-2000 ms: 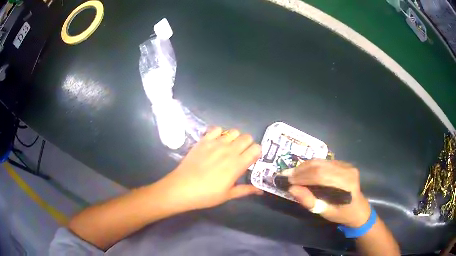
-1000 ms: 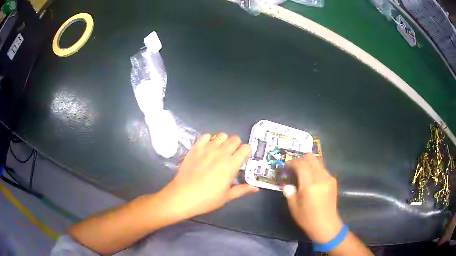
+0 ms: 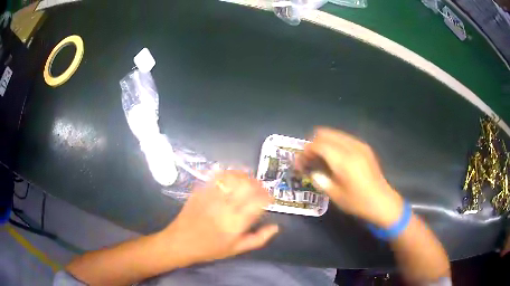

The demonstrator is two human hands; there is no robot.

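Observation:
An open white socket housing (image 3: 309, 209) lies flat on the dark bench mat, with blue and green wires, a dark block and brass strips inside. My left hand (image 3: 229, 209) is blurred at the housing's left edge, over the end of the bagged power cord; whether it grips anything is unclear. My right hand (image 3: 349, 167) is blurred over the housing's upper right part, fingers bent down; what it holds is hidden. The bagged power cord (image 3: 146, 125) runs up and left from my left hand to a white plug (image 3: 144, 60).
A cream-yellow tape roll (image 3: 64, 60) lies at the upper left. Brass contact strips (image 3: 487, 167) are heaped at the far right. A pale rail (image 3: 391, 50) borders the green conveyor (image 3: 386, 25), with clear plastic bags (image 3: 288, 11) at its edge.
The housing, bagged cord and tape roll appear further left in view. My right hand has moved to the housing's upper right. The dark rod seen in it two seconds ago no longer shows clearly.

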